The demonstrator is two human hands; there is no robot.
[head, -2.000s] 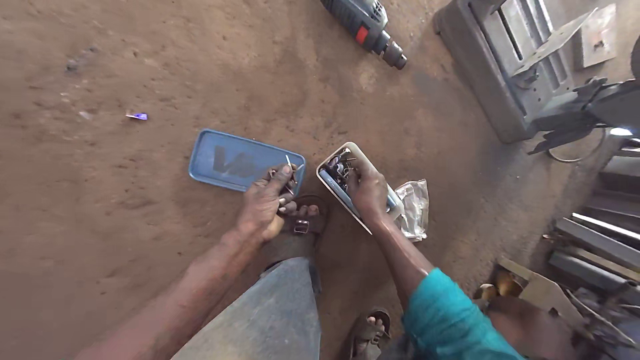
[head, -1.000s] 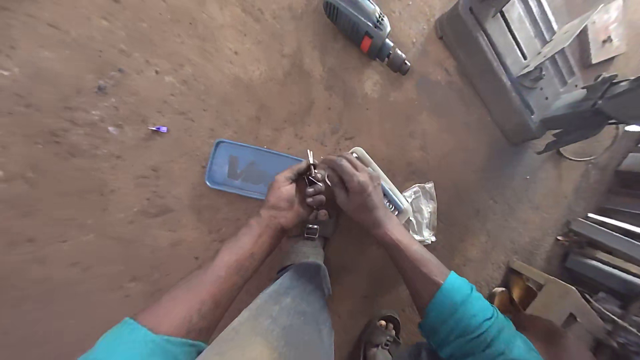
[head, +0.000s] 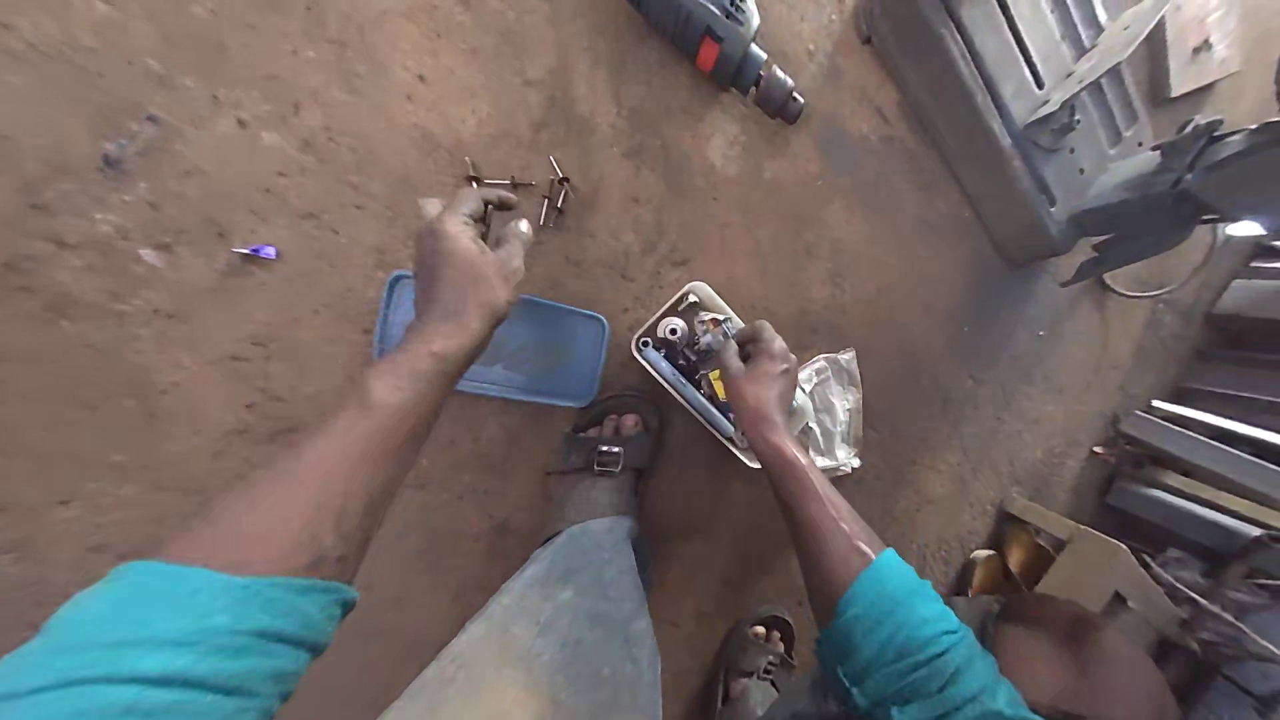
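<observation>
My left hand (head: pixel 470 265) is over the dirt floor beyond the blue plastic lid (head: pixel 545 350), fingers apart and curled just beside several blind rivets (head: pixel 555 190) lying on the ground. Whether a rivet is still between its fingers is hard to tell. My right hand (head: pixel 762 375) reaches into the white plastic box (head: pixel 690 408), its fingertips at a small clear bag (head: pixel 714 335) among the hardware. A blue cylindrical tool (head: pixel 685 388) lies along the box's near side, with a washer (head: pixel 672 330) by its far end. A crumpled clear plastic bag (head: pixel 835 410) lies right of the box.
A power drill (head: pixel 725 50) lies on the floor at the top. A chop saw's metal base (head: pixel 980 120) stands at upper right. Metal bars (head: pixel 1200 450) and a cardboard box (head: pixel 1090 570) are at the right. A small purple-ended item (head: pixel 258 252) lies left. My sandalled foot (head: pixel 605 450) is near the lid.
My hands were together a second ago and have parted. The left has moved forward and left, and rivets now lie on the floor beside it; the right is back in the box.
</observation>
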